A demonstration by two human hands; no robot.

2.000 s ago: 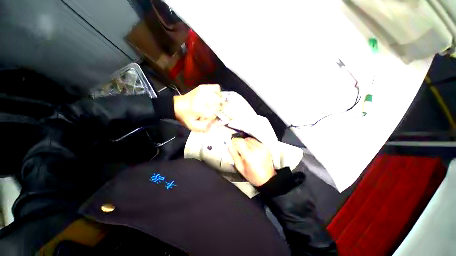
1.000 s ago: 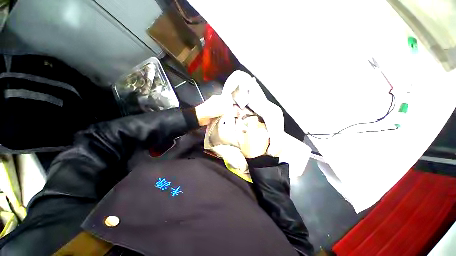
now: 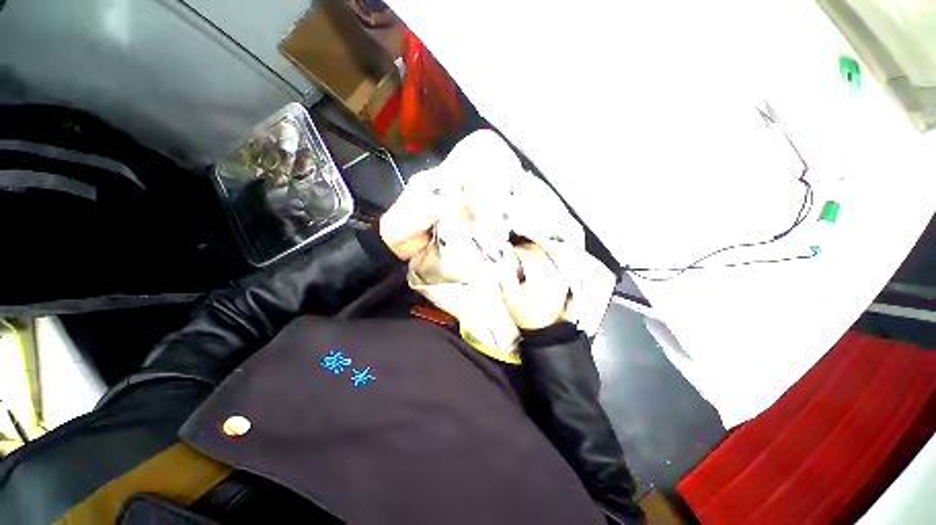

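Note:
A pale bag body, overexposed to white in places, is bunched over the edge of my dark apron, beside the table. A yellow edge shows at its lower side. My left hand is at the bag's left side, partly covered by the fabric and washed out; it grips the bag. My right hand lies on the bag's right part with bent fingers, holding it. Small dark spots show near the right fingertips; I cannot tell whether they are a fitting or a tool.
A clear tub of silvery parts stands at left, near a cardboard box and a red bag. The white table bears a thin dark cord and green pieces. A red ribbed surface is at lower right.
The view has shifted, showing more of the tub. My left hand has moved in under the fabric at the bag's left side, and the bag has been turned and bunched up.

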